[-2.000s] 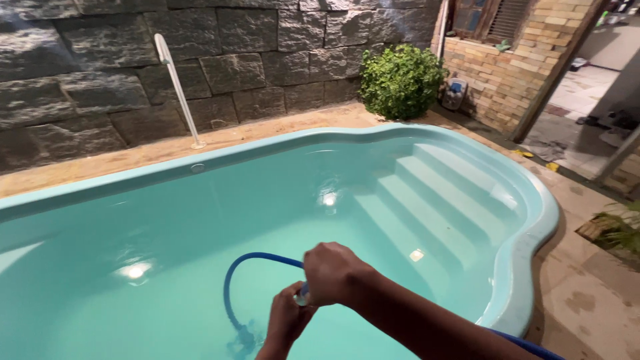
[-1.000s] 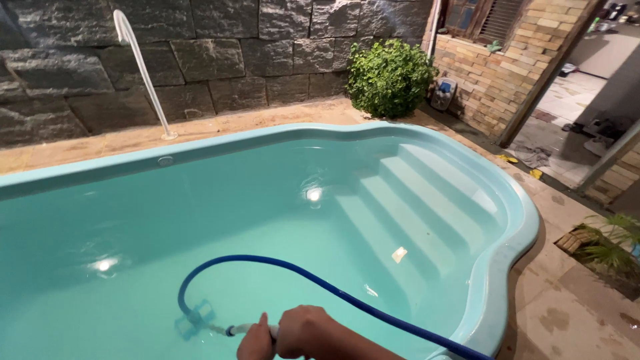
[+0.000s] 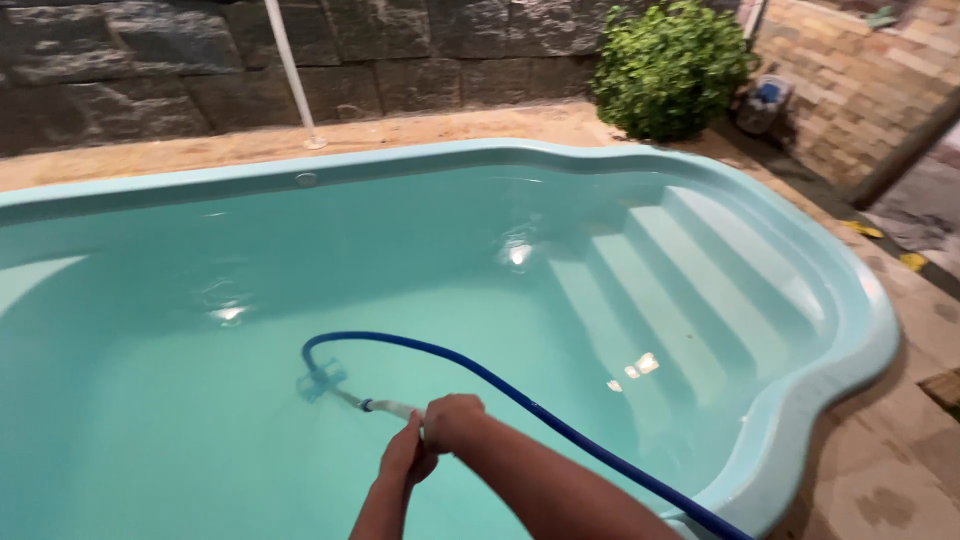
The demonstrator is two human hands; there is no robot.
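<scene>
Both hands are closed around a light-coloured pole [image 3: 391,408] that runs down into the water. My left hand [image 3: 409,452] grips it at the lower left, touching my right hand [image 3: 452,424], which is shut on it just to the right. At the pole's far end a bluish pool vacuum head [image 3: 322,379] lies underwater; its details are blurred. A dark blue hose [image 3: 480,370] arches from the head, passes beyond my hands and crosses the pool's rim at the lower right. The near end of the pole is hidden by my hands and forearms.
The pool's light blue rim [image 3: 847,262] curves around the right side, beside submerged steps [image 3: 675,300]. Behind it stand a white upright pipe [image 3: 291,71], a stone wall [image 3: 420,37] and a leafy bush [image 3: 675,71]. Yellow items [image 3: 862,229] lie on the paving.
The vacuum head and more of the pole have come into sight ahead of my hands since the oldest frame. Both hands stay on the pole. The view has shifted.
</scene>
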